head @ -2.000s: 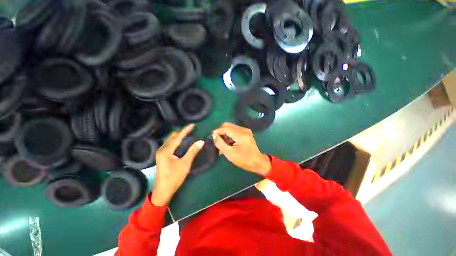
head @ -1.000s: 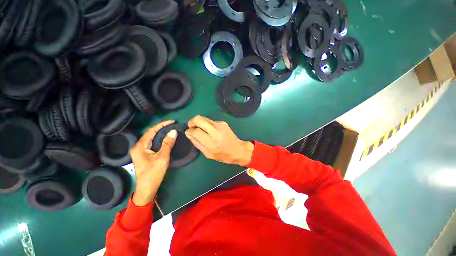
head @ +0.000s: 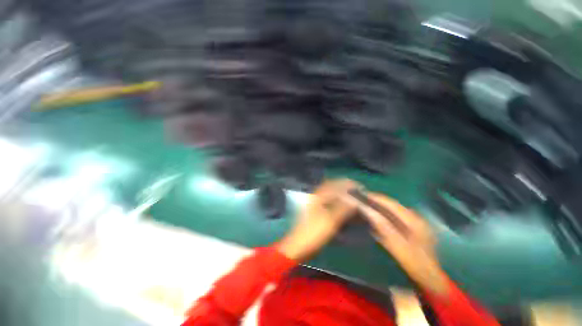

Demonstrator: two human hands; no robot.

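The frame is strongly blurred. My left hand (head: pixel 324 215) and my right hand (head: pixel 405 232) are close together over the bench near its front edge. A dark edge of an ear cushion (head: pixel 358 192) shows between the fingertips of both hands. Most of it is hidden by the fingers, and whether a ring sits in it cannot be told. A large blurred heap of black ear cushions (head: pixel 281 121) lies beyond my hands. Dark, blurred mounting rings (head: pixel 466 197) lie to the right.
The green bench top (head: pixel 191 216) reaches left to a pale, glaring area. A yellow strip (head: pixel 99 95) runs at the upper left. A clear, crumpled plastic piece (head: pixel 153 194) lies at the left bench edge. A pale blurred shape (head: pixel 494 95) is at the upper right.
The view has swung left, so the heap now lies straight ahead and the scene is smeared. My hands appear farther right in the picture, still together at the ear cushion, which is now mostly hidden.
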